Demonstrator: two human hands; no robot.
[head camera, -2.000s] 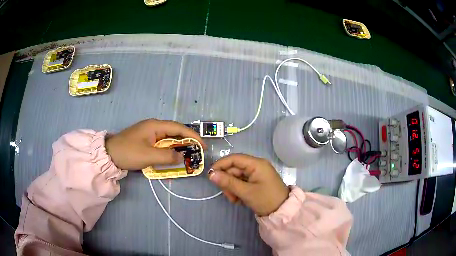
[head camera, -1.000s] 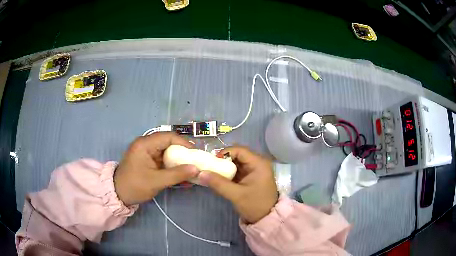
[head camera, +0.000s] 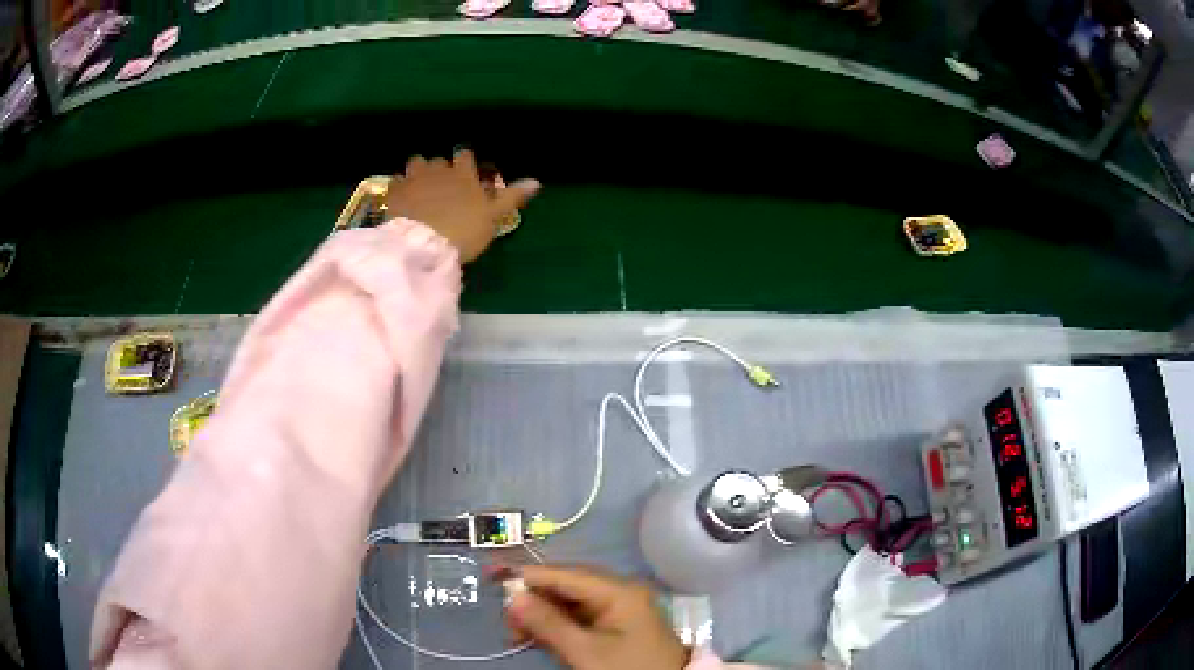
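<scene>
My left hand (head camera: 452, 203) reaches over the green belt. One open cream-yellow housing (head camera: 363, 206) shows left of it. Another housing (head camera: 507, 220) shows partly under its thumb side; whether the hand grips either is hidden. My right hand (head camera: 596, 618) is low in the middle, pinching a small white and dark-red tip (head camera: 513, 585), perhaps the test lead plug. The USB tester (head camera: 496, 529), screen lit, lies above it with a yellow-green plug (head camera: 540, 526) in one end. Two open housings (head camera: 142, 363) (head camera: 191, 423) lie at the bench's left, one partly behind my sleeve.
A round translucent bottle (head camera: 687, 543) with metal top stands right of the tester. Beyond are red and black leads (head camera: 858, 504), a crumpled white tissue (head camera: 880, 605) and the power supply (head camera: 1002, 471). The green belt (head camera: 733, 196) carries another housing (head camera: 934, 236). Pink pieces (head camera: 622, 16) lie beyond.
The view has tilted up toward the belt. My left hand has gone from the bench to the belt. The housing both hands held is no longer between them; my right hand stays over the bench.
</scene>
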